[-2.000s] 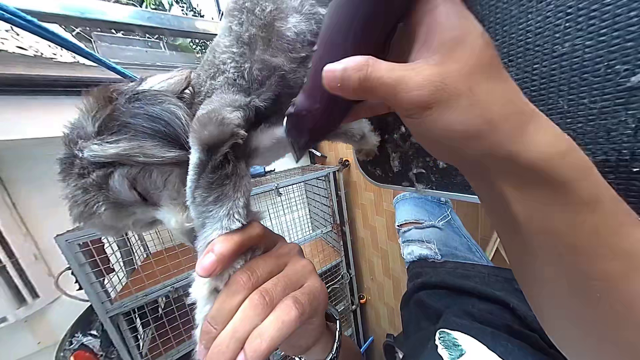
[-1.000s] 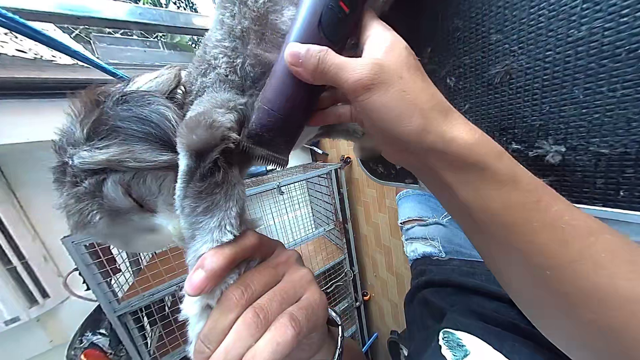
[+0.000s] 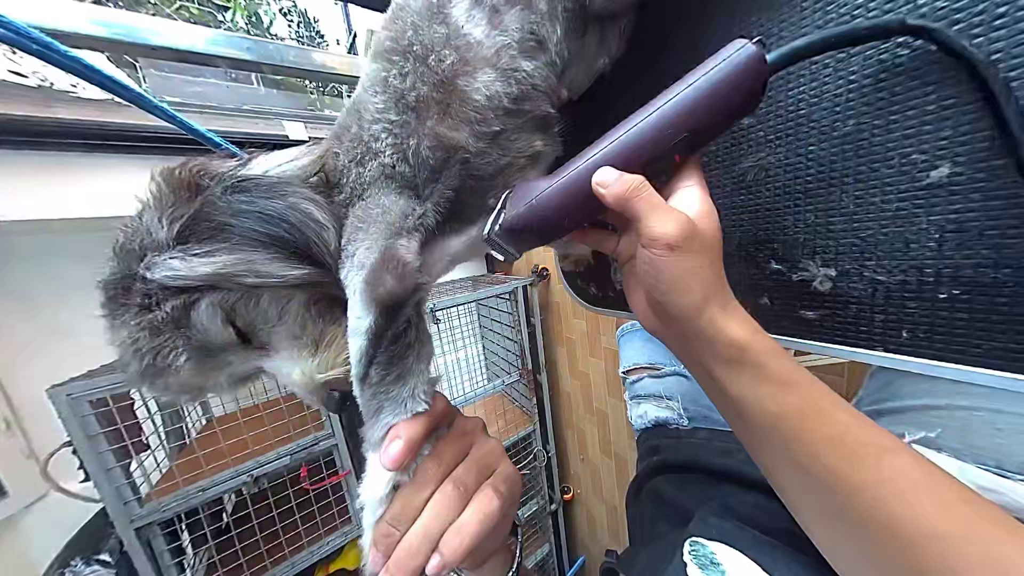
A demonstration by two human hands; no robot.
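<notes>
A grey long-eared dog (image 3: 448,104) is on a black textured grooming table (image 3: 864,208), its head (image 3: 240,304) at the left and facing down. My left hand (image 3: 456,488) is closed around the lower part of its outstretched foreleg (image 3: 392,336). In my right hand (image 3: 664,240) is a dark purple corded electric clipper (image 3: 632,144), thumb on top. Its metal blade (image 3: 498,232) points left, close to the dog's chest and upper leg; whether it touches the fur cannot be told. The black cord (image 3: 904,32) runs off to the right.
Below the dog stand wire cages (image 3: 256,448) with grey frames on a wood-patterned floor (image 3: 584,400). A blue cord (image 3: 120,84) stretches from the upper left to the dog's neck. Fur tufts (image 3: 816,276) lie on the table. A window with a metal rail (image 3: 200,52) is behind.
The clipper has moved off the foreleg, where its blade was a second ago, toward the right, and its cord now shows. My left hand keeps its hold on the foreleg.
</notes>
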